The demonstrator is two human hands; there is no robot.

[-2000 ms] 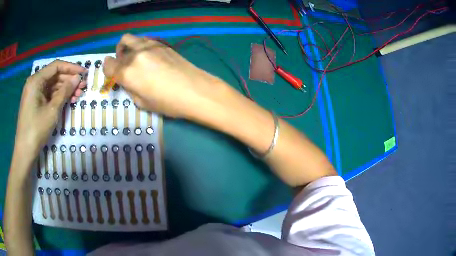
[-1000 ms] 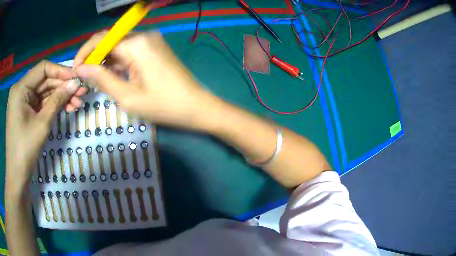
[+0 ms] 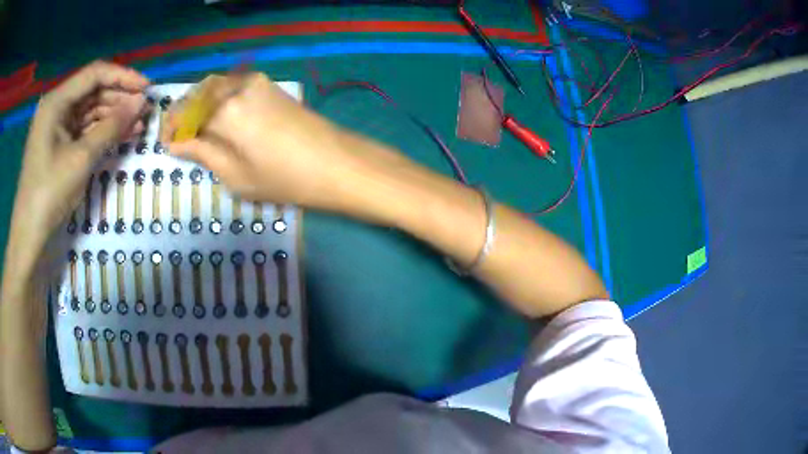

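The white component tray [image 3: 186,244] lies on the green mat, with rows of brown dumbbell-shaped slots and tiny round units at many slot ends. My right hand [image 3: 252,133] is over the tray's top rows, closed around the yellow probe pen [image 3: 194,121], which is blurred and mostly hidden by the fingers. My left hand [image 3: 84,120] is at the tray's upper left corner with thumb and fingers close together. Whether a tiny unit is between them cannot be made out. The two hands are a little apart.
Right of the tray lie a copper-coloured plate [image 3: 479,110], a red clip [image 3: 529,137] and a dark thin probe [image 3: 493,51]. Red and dark wires [image 3: 611,97] tangle at the upper right. A cream rod [image 3: 746,80] lies on the grey-blue surface at right.
The yellow pen was raised and touching near my left fingertips; now it is lowered over the tray. My hands have moved apart. The view has shifted slightly.
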